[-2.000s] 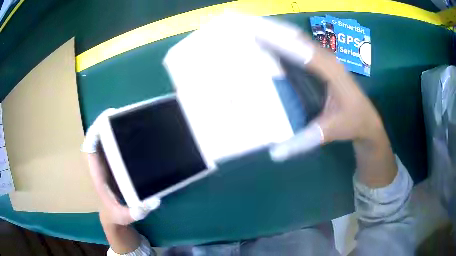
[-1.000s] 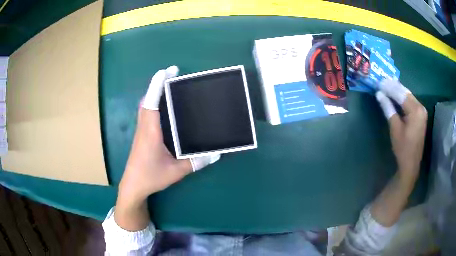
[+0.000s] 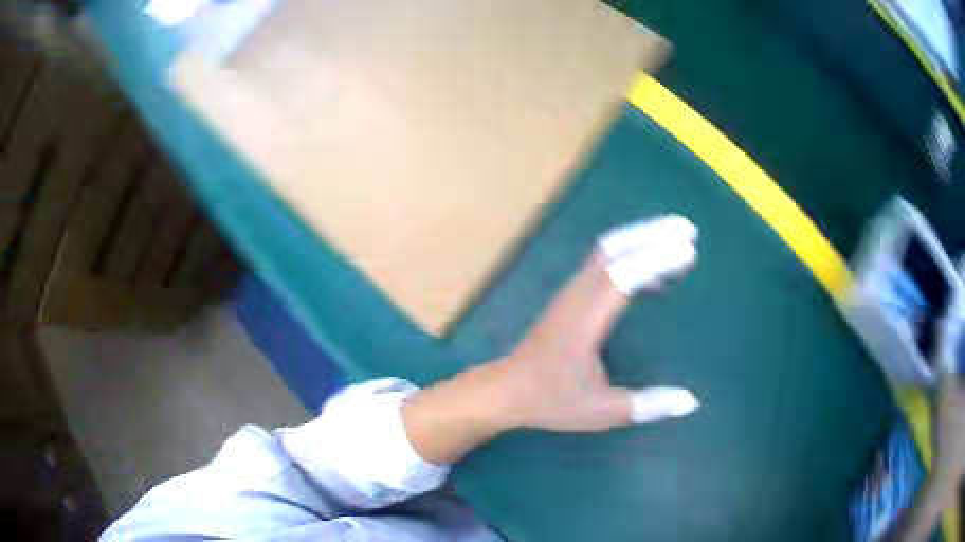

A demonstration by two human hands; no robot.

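Note:
My left hand point(image 3: 561, 349) is open and empty above the green mat, thumb and fingers apart, with white cots on the fingertips. A white box with a dark inside and some blue in it point(image 3: 894, 296) stands tilted by the yellow line at the right edge, blurred. My right hand point(image 3: 950, 397) is cut off by the right edge beside this box; whether it grips the box cannot be told. Blue booklets point(image 3: 889, 482) lie at the lower right, partly hidden by the right forearm.
A tan cardboard sheet point(image 3: 423, 138) lies on the mat beyond my left hand. The yellow tape line point(image 3: 741, 175) runs down to the right. White objects point(image 3: 228, 26) are blurred at the top left. Brown cartons point(image 3: 159, 392) stand on the floor at the lower left, beside the table edge.
The view has swung to the left. My left hand has let go of the open black tray. My right hand has left the booklet pile and is at the box by the yellow line.

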